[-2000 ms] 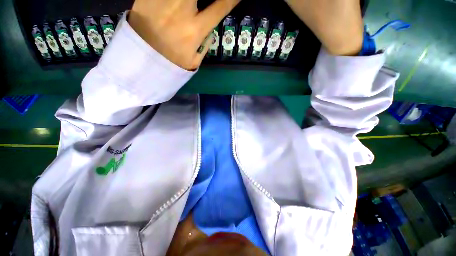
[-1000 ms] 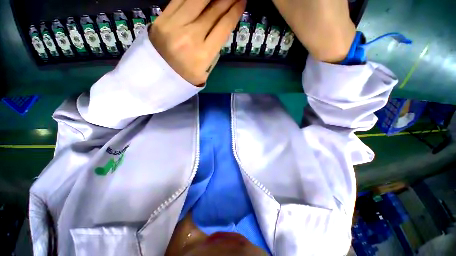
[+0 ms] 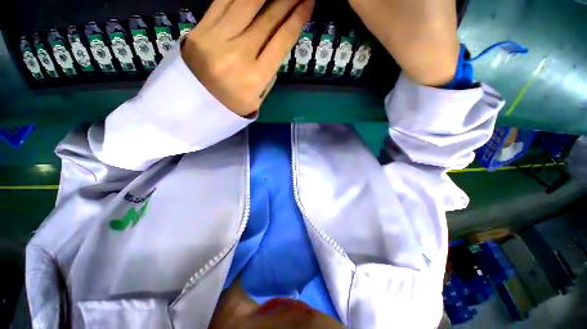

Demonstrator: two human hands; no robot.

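A row of narrow green circuit boards [image 3: 121, 50] with pale round centres stands in a black tray [image 3: 83, 9] along the top. Dark ends show above the boards. My left hand [image 3: 235, 59] is over the middle of the row, back up, and hides some boards. Its fingers point up and right, and its fingertips are cut off by the top edge. Only the wrist and base of my right hand [image 3: 412, 40] show; its fingers are out of the picture. It wears a blue wrist strap [image 3: 465, 67]. What either hand holds cannot be seen.
The green bench covering [image 3: 515, 83] borders the tray, with its near edge close to my body. A blue item [image 3: 505, 148] shows at right beyond my sleeve. Blue parts [image 3: 476, 276] lie low at the right. A yellow line [image 3: 29, 187] crosses the floor.
Compared with two seconds ago, my left hand is lower, and more boards show to its left. My right forearm sits slightly further left. The whole view has shifted a little since one second ago.
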